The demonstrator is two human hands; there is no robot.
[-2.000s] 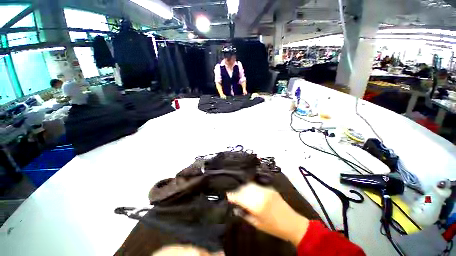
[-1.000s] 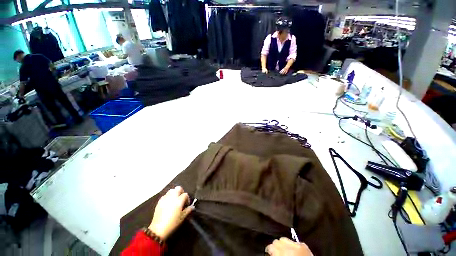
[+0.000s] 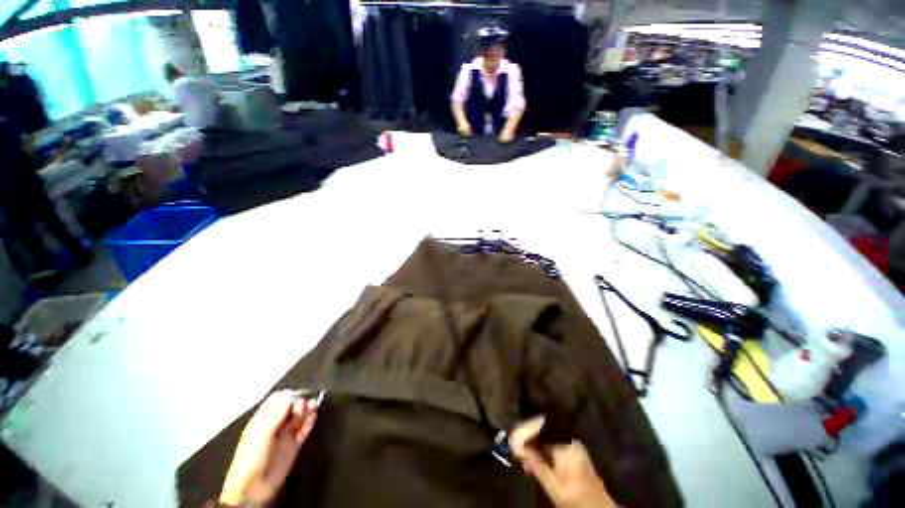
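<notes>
Dark brown trousers (image 3: 417, 332) lie in a stack on the white table (image 3: 327, 223). The top pair's waistband (image 3: 402, 385) runs across the middle, with gathered cloth beyond it. My left hand (image 3: 270, 442) pinches the waistband's left end, where a small white loop shows at the fingertips. My right hand (image 3: 561, 464) is closed at the waistband's right end, beside a small dark and white piece (image 3: 501, 446), too blurred to name. Both hands are cut off by the lower edge.
Clip hangers (image 3: 496, 243) show beyond the stack. A black hanger (image 3: 635, 342), a hair dryer (image 3: 716, 313), cords and a white bottle (image 3: 816, 362) lie at right. A blue crate (image 3: 159, 238) stands at left. A person (image 3: 488, 89) works on dark cloth across the table.
The hanger-side cloth bundle has been spread out with its waistband across. Since one second ago, the view has shifted, both hands stay at the waistband's ends, and the right hand shows more fully.
</notes>
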